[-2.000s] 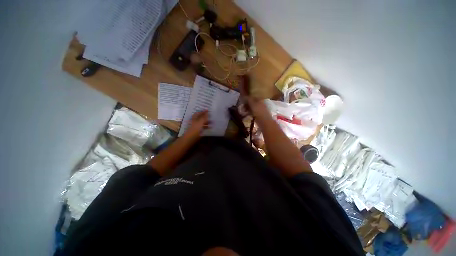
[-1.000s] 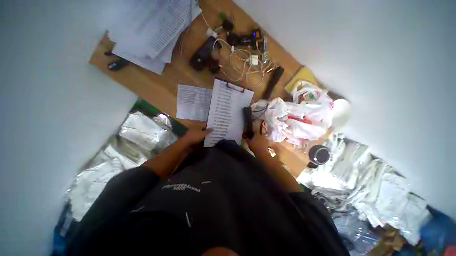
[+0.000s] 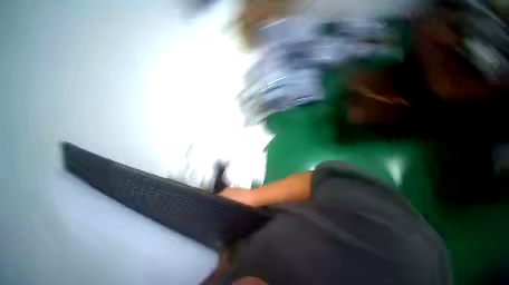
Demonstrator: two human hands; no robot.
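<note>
The picture is strongly blurred. A dark ribbed board, probably the clipboard's back (image 3: 162, 203), slants across the lower left in front of me; its paper side does not show. My right hand (image 3: 239, 195) is behind the board's upper edge, closed around a short black object (image 3: 220, 175) that sticks up. A strip of skin (image 3: 224, 264) shows at the board's lower right end, beside my dark shirt. It may be part of my left arm; my left hand itself cannot be made out.
Bagged white garments (image 3: 287, 92) lie at the upper middle beside a glossy green floor (image 3: 301, 142). Dark and reddish-brown blurred shapes (image 3: 379, 100) stand at the upper right. A pale wall (image 3: 44, 72) fills the left.
The view has swung away from the wooden desk to the green floor and bags. The clipboard's printed page no longer shows. The dark board now crosses the lower left.
</note>
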